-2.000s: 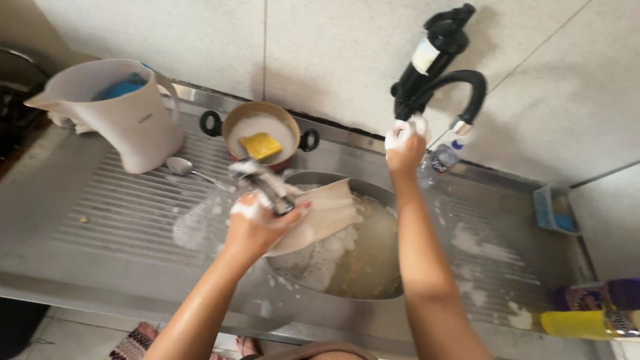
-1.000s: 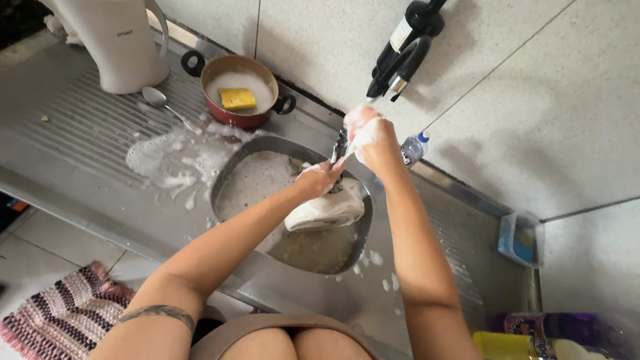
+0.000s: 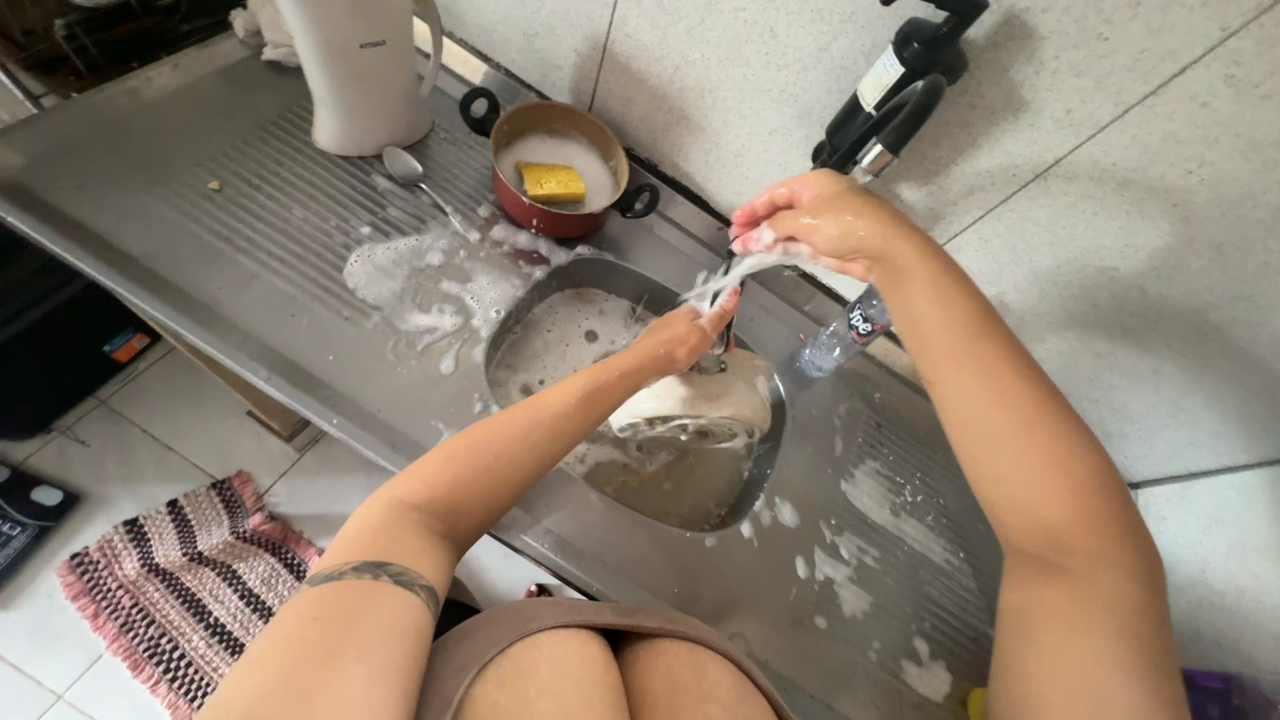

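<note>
My left hand (image 3: 690, 330) grips the dark handle of a pan (image 3: 700, 400), whose light-coloured body lies tilted in the sink basin (image 3: 500, 345). Cloudy, foamy water surrounds the pan. My right hand (image 3: 805, 225) is just beyond the handle, below the black faucet (image 3: 905, 105), with its fingers partly bent and foam on them. Running water and suds stretch between the two hands. Whether the right fingers touch the handle's end is hard to tell.
A red pot (image 3: 545, 215) holds suds and a yellow sponge (image 3: 552, 182). Left of it are a spoon (image 3: 405, 168) and a white pitcher (image 3: 365, 75). A clear bottle (image 3: 845, 335) stands by the wall. Foam spots the steel counter (image 3: 290, 250).
The pan has gone from above the basin, two seconds ago, down into it. My right hand has come away from the faucet to near the pan's handle. The view has shifted.
</note>
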